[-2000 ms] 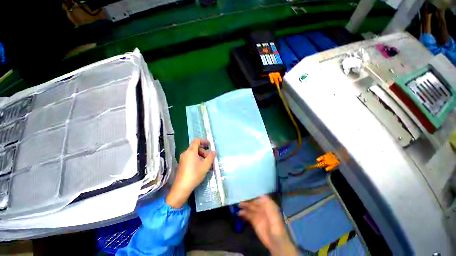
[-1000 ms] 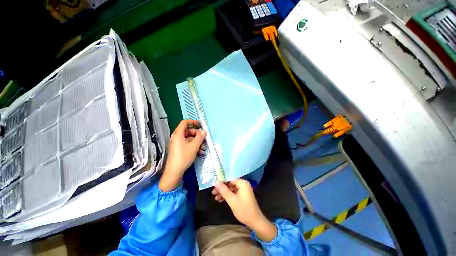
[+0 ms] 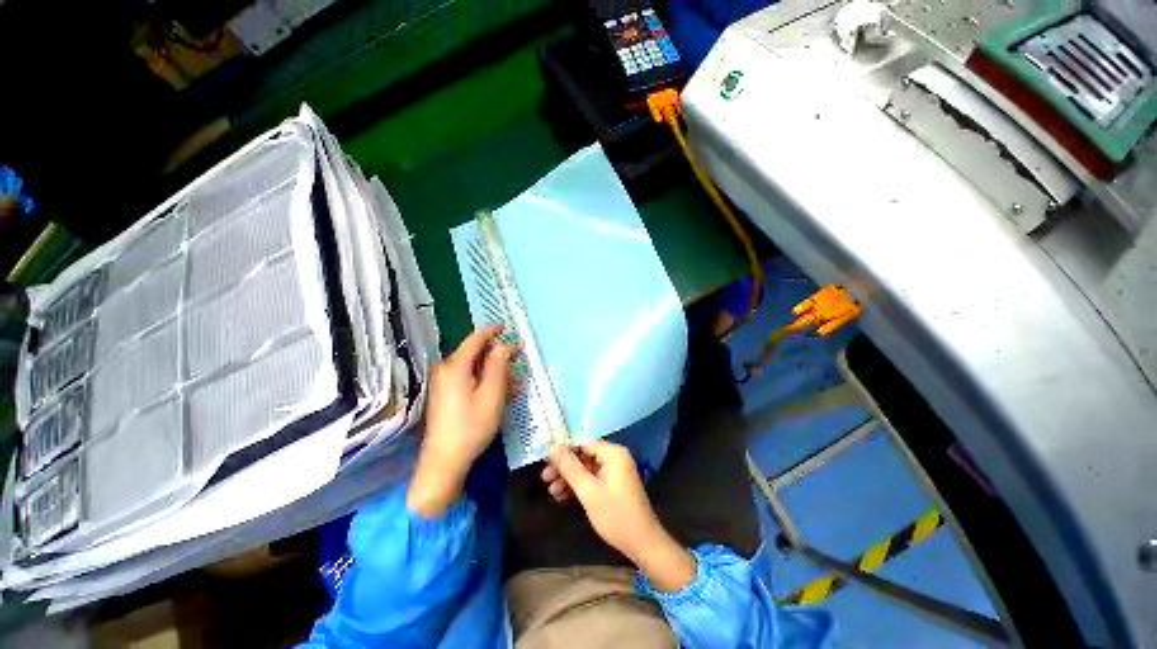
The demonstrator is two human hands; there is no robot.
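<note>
A pale-blue glossy adhesive sheet point(image 3: 603, 292) lies in front of me, its right part curling. Rows of tiny slanted marks run along its left side, beside a long narrow whitish strip point(image 3: 527, 336). My left hand point(image 3: 467, 406) is on the sheet's left part, its fingertips at the marks beside the strip. Whether it pinches a tiny piece cannot be told. My right hand point(image 3: 609, 494) pinches the sheet's lower edge at the strip's bottom end, thumb and index finger together.
Stacked blister trays point(image 3: 190, 330) with ragged white interleaf sheets stand at left. The white-grey machine point(image 3: 888, 228) fills the right, with a green-edged fixture point(image 3: 1078, 70) on top. A black keypad pendant point(image 3: 641, 44) with an orange-yellow cable point(image 3: 723, 209) and an orange plug point(image 3: 827, 309) are between.
My right hand has come from off the sheet's lower edge to pinch it at the strip's end. My left hand has stayed near the marks, its fingers shifting slightly. The view has shifted.
</note>
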